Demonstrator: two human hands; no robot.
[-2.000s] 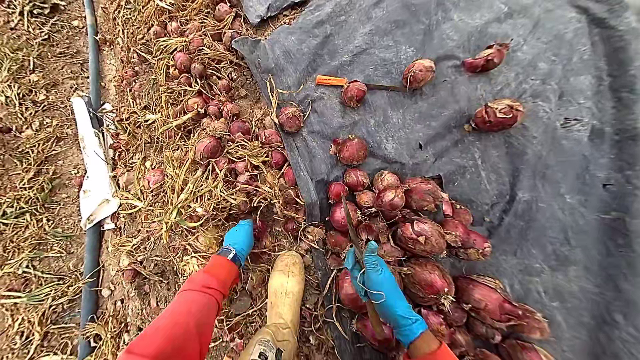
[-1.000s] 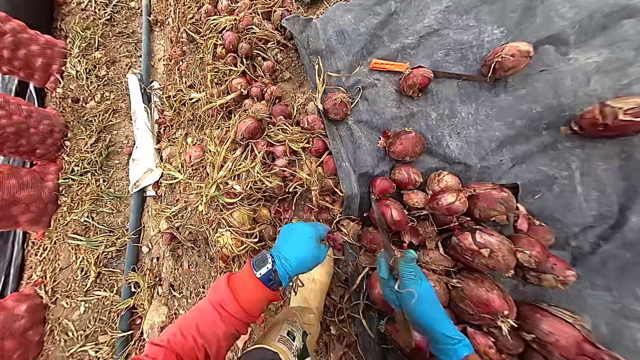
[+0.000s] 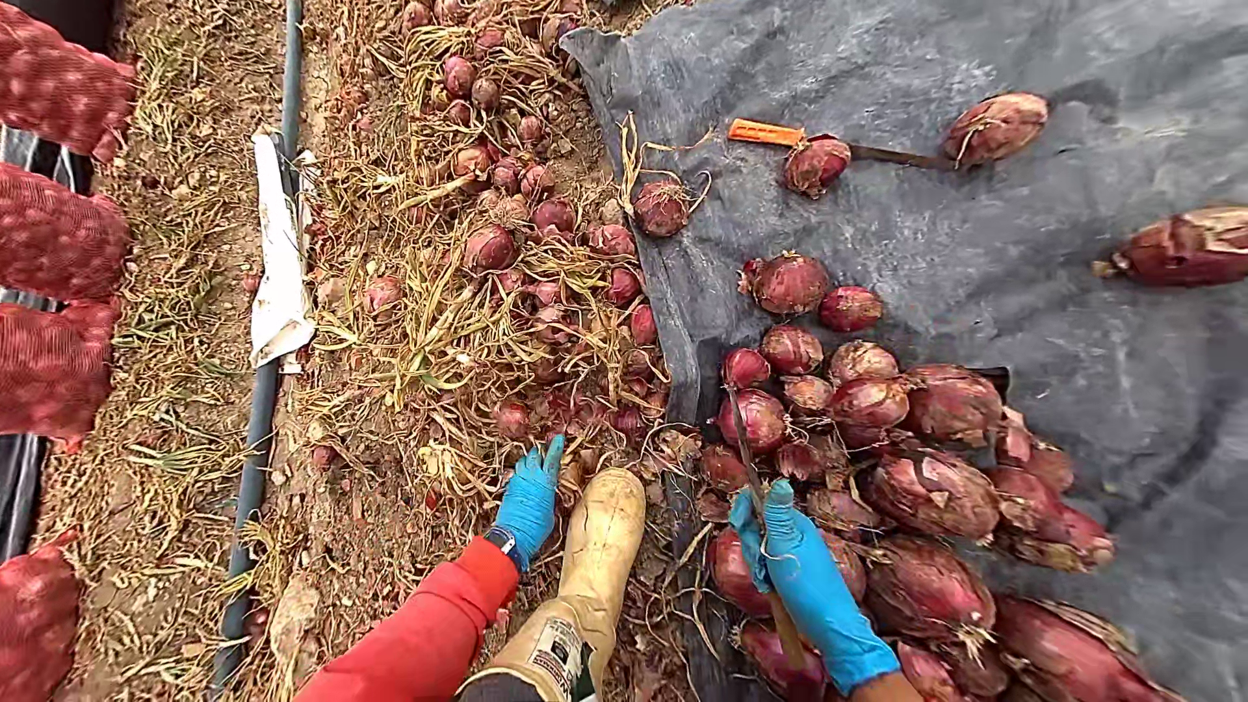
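Observation:
My left hand [image 3: 529, 504], in a blue glove, reaches down to the dry onion tops beside the boot, fingers apart; no onion shows in it. In my right hand [image 3: 801, 575], also blue-gloved, is a knife [image 3: 746, 444], its narrow blade pointing up the view over a heap of red onions [image 3: 933, 492]. A small red onion [image 3: 850, 308] lies on the dark sheet next to a larger one [image 3: 791, 283]. Unpulled-apart tops and red onions [image 3: 489, 249] cover the soil ahead of my left hand.
A tan rubber boot [image 3: 604, 531] stands between my hands. An orange-handled knife [image 3: 766, 133] lies on the dark plastic sheet [image 3: 975, 234], partly under onions. A hose [image 3: 255, 439] with a white plastic scrap [image 3: 277, 253] runs along the left, beyond which lie filled red mesh sacks [image 3: 58, 234].
My left hand has moved from beside the heap back to the onion tops on the ground. A small red onion now lies on the sheet above the heap. My right hand keeps the knife.

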